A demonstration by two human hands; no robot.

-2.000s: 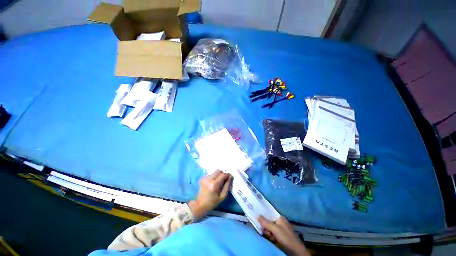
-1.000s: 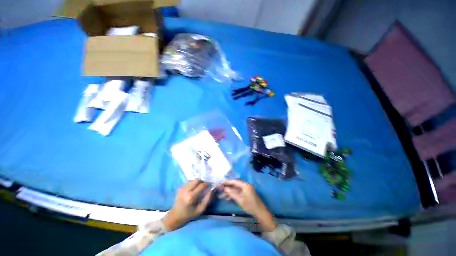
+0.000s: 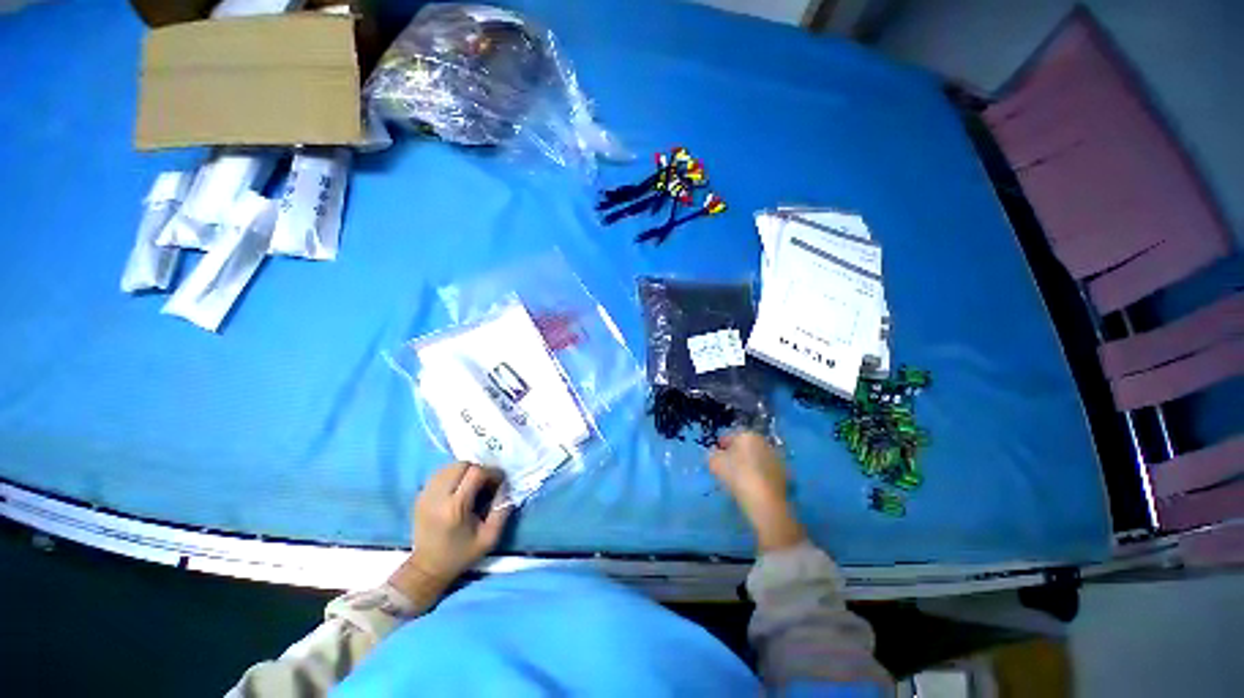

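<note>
A clear zip-lock bag (image 3: 596,357) with red print lies in front of me. A white manual (image 3: 535,361) and a white remote sleeve (image 3: 478,409) with dark marks show in it. My left hand (image 3: 457,517) holds the near end of the bag between thumb and fingers. My right hand (image 3: 752,475) is at the near edge of the bulk bag (image 3: 693,344), by the loose black pieces (image 3: 686,413). Its fingertips are bent together; whether they hold a piece cannot be seen.
Manuals (image 3: 823,300) are stacked right of the bulk bag, with green batteries (image 3: 884,434) nearer me. Short cables (image 3: 663,192) lie beyond. Farther left are white sleeves (image 3: 225,259), an open carton (image 3: 248,82) and a large crumpled clear bag (image 3: 471,79).
The remote sleeve has gone from my hands into the clear bag. My right hand has left the bag's mouth and moved right to the black pieces. The camera view has shifted.
</note>
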